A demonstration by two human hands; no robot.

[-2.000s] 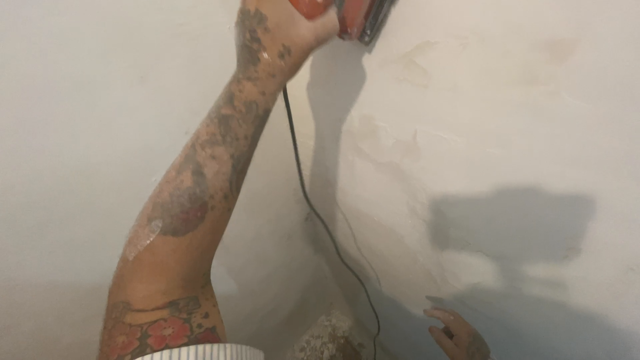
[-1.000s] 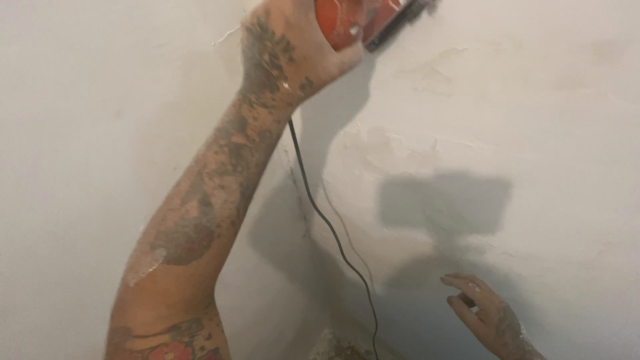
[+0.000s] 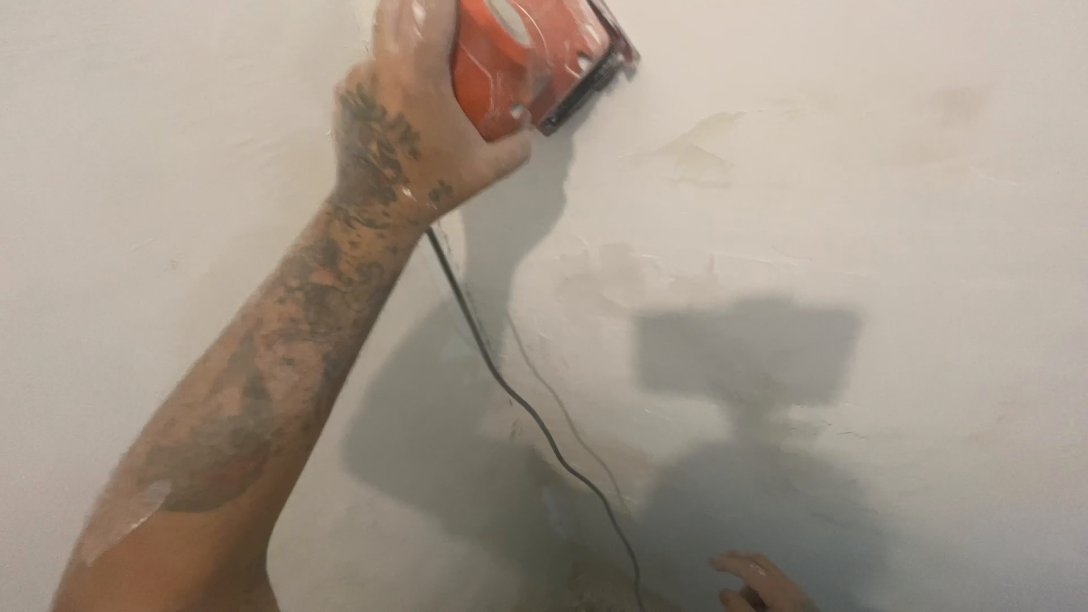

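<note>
At the top of the head view my left hand (image 3: 425, 119) grips an orange-red electric sander (image 3: 518, 64), its flat pad against or close to a pale plastered wall (image 3: 918, 238). The upper part of the tool is cut off by the frame edge. A dark power cord (image 3: 531, 408) hangs from behind my wrist and runs down to the bottom edge. Low on the right, my right hand (image 3: 756, 582) shows only partly, with bent fingers apart and nothing seen in them.
The wall fills the view and bears uneven patches, thin ridges and a rough flaked spot (image 3: 714, 149) right of the sander. Shadows of my arm, head and a boxy shape fall across it. A darker, rough area lies at the bottom middle.
More of the sander shows than two seconds ago. My right hand rose between the two earlier frames and is now lower, partly out of view. My left hand keeps its grip.
</note>
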